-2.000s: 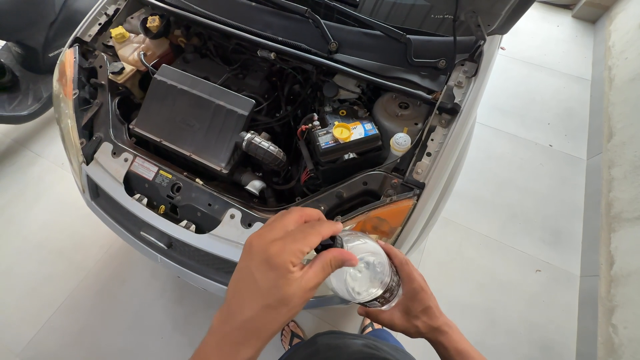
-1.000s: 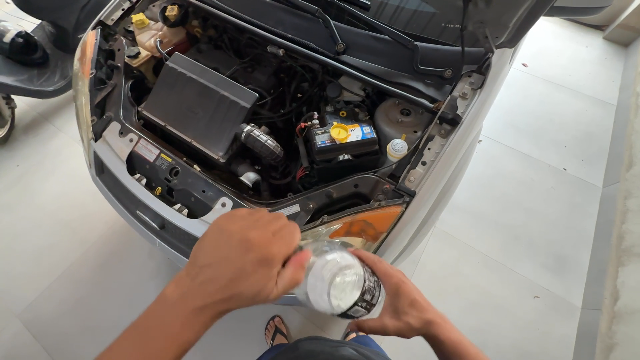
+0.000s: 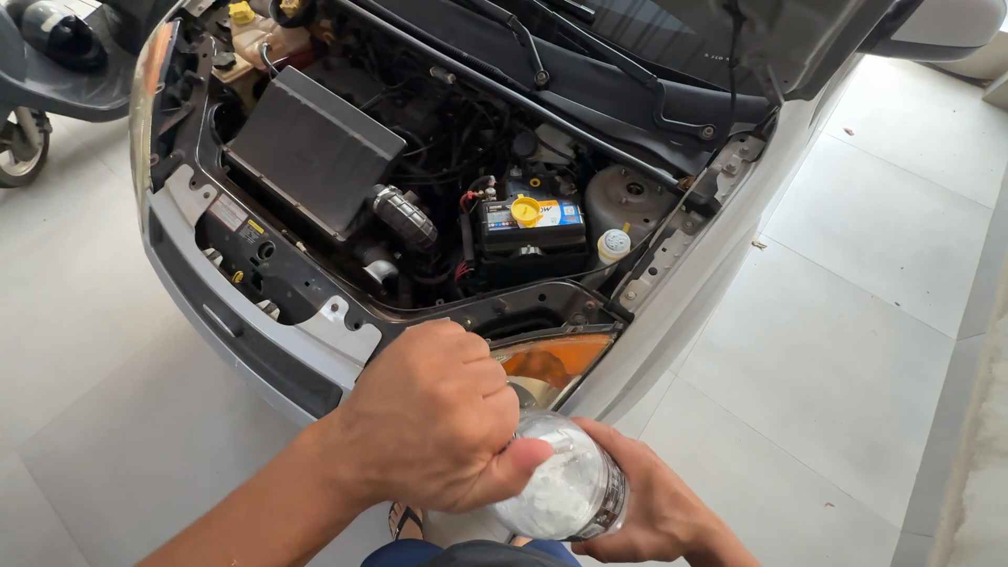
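Observation:
My right hand (image 3: pixel 646 504) is wrapped around a clear plastic bottle (image 3: pixel 551 480) with a dark printed label, at the lower middle of the view. Over the bottle's upper left side is my left hand (image 3: pixel 441 417), its fingers curled and its thumb lying along the bottle. What its fingers close on is hidden behind the hand. Ahead, a yellow cap (image 3: pixel 526 210) lies open-side up on the car battery (image 3: pixel 528 236). Just right of the battery stands a filler neck with a white top (image 3: pixel 613 245).
The car's engine bay lies open, with a black air filter box (image 3: pixel 315 150), a ribbed intake hose (image 3: pixel 404 214) and a coolant reservoir (image 3: pixel 264 35). An orange and clear headlight (image 3: pixel 559 358) is just beyond my hands. A scooter (image 3: pixel 71 71) stands at the far left.
In the first earlier frame my left thumb and fingers are at a dark piece at the bottle's top; now that piece is hidden behind my curled fingers. My right hand keeps its hold on the bottle.

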